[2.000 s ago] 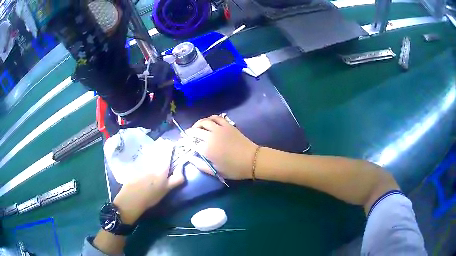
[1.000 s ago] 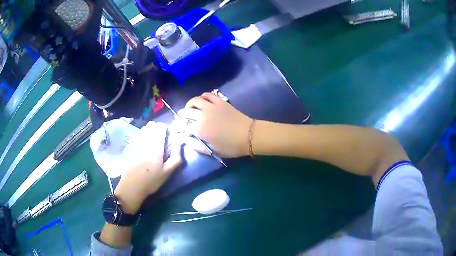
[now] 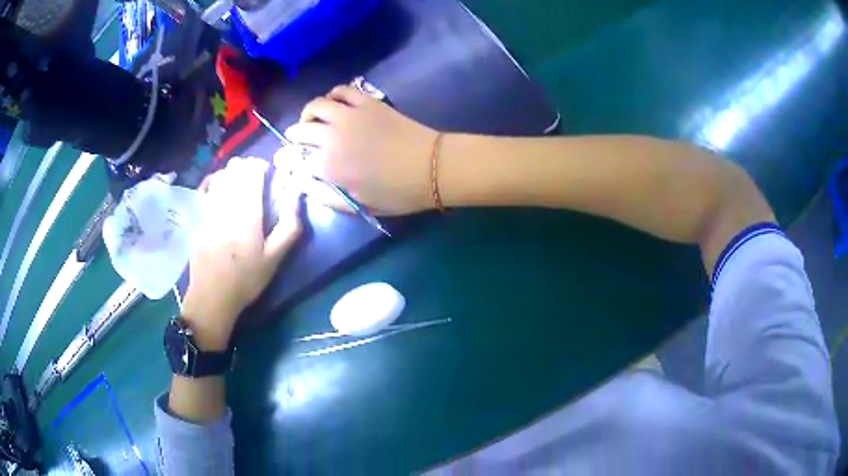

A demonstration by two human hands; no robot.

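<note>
My left hand (image 3: pixel 232 232) lies on the dark mat (image 3: pixel 437 74) with a crumpled white wipe (image 3: pixel 149 237) bunched at its outer side. My right hand (image 3: pixel 363 153) is closed around a thin rod-like tool (image 3: pixel 355 206), whose ends stick out on both sides of the fingers. The fingers of both hands meet in a bright glare beside the microscope. What lies between the fingertips is washed out, so I cannot tell the workpiece's shape. A small patterned bit shows above my right knuckles.
The black microscope (image 3: pixel 84 102) stands at upper left, with a red bin (image 3: pixel 237 98) behind the hands. A blue bin (image 3: pixel 307 33) is cut off at the top. A white oval disc (image 3: pixel 368 309) lies by thin tweezers (image 3: pixel 409 326) near the front. Segmented strips (image 3: pixel 88 339) lie left.
The view has tilted down, so hands and bench sit higher in the picture and the purple ring and right-hand strips are out of view. The hands keep nearly the same pose together.
</note>
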